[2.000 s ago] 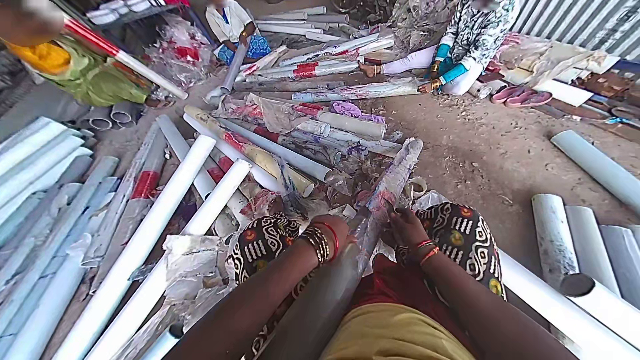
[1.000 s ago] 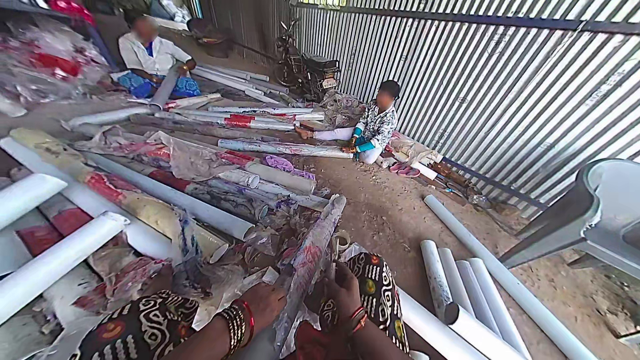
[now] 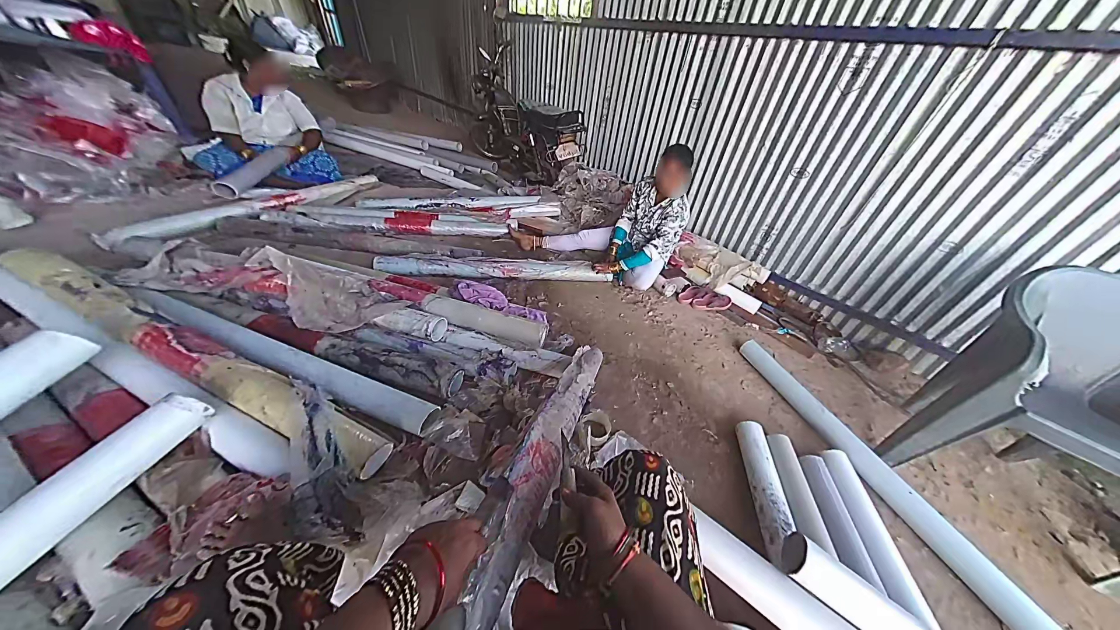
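A pipe or roll wrapped in clear plastic film (image 3: 535, 464), with red and purple stains, slants up between my knees. My left hand (image 3: 448, 553), wearing a red bangle and beaded bracelets, grips its wrapped left side low down. On the other side, my right hand (image 3: 597, 516) is closed around a thin dark tool (image 3: 565, 464), which looks like a blade, pointing up close beside the roll. The fingertips of both hands are partly hidden. A roll of tape (image 3: 597, 427) lies just beyond my right knee, and torn plastic film (image 3: 455, 433) lies left of the wrapped roll.
Wrapped and bare pipes (image 3: 289, 367) are heaped to the left and ahead. White pipes (image 3: 831, 507) and a long pipe (image 3: 875, 472) lie at the right, near a plastic chair (image 3: 1041, 376). Two people (image 3: 652, 219) sit farther off, each handling a pipe. A motorcycle (image 3: 534, 131) stands behind.
The view has swung right and up, bringing in the chair and more of the corrugated wall. Both hands stay beside the wrapped roll.
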